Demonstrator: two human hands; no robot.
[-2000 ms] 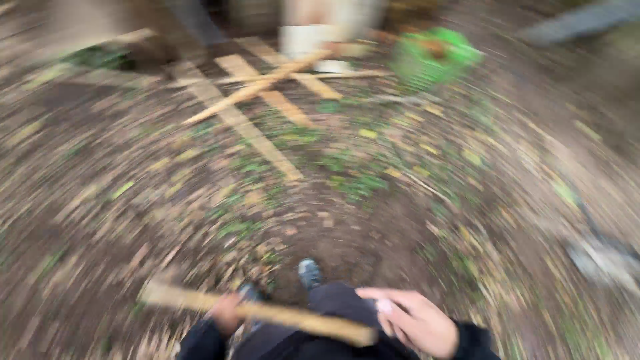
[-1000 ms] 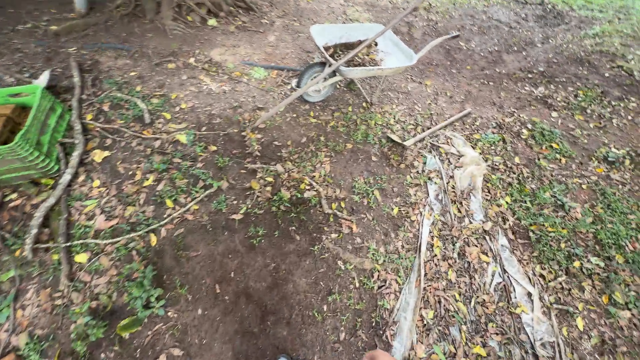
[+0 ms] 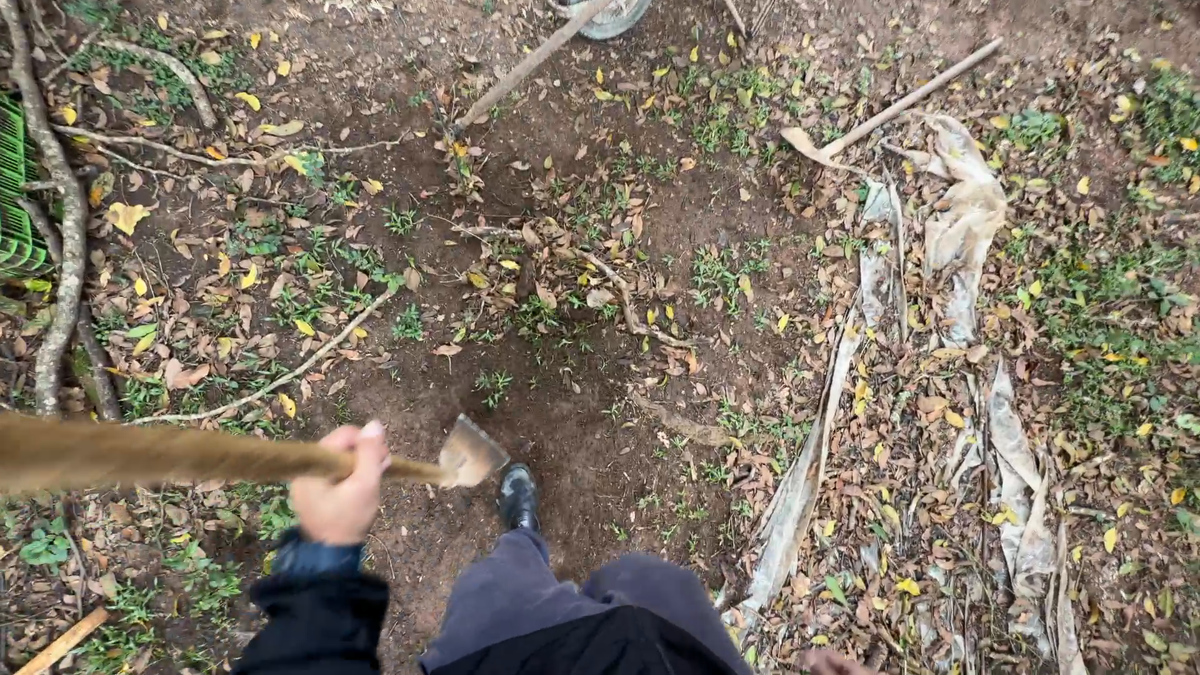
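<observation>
My left hand [image 3: 342,483] is wrapped around the wooden handle [image 3: 169,455] of a hoe. The handle runs from the left edge, blurred, to a flat metal hoe blade [image 3: 471,453] with soil on it, beside my dark boot [image 3: 517,497]. Only a small part of my right hand [image 3: 834,662] shows at the bottom edge, so its fingers and anything in it are hidden.
Another long-handled tool [image 3: 909,98] lies at upper right by torn plastic sheeting [image 3: 961,225]. A wooden pole [image 3: 530,66] reaches toward a wheel [image 3: 614,17] at the top. Branches [image 3: 66,234] and a green plastic crate [image 3: 17,202] are at left, on leafy soil.
The hoe and my left hand, out of view one second ago, are now in view at the left. The view has tilted down, and most of the wheelbarrow has left the frame.
</observation>
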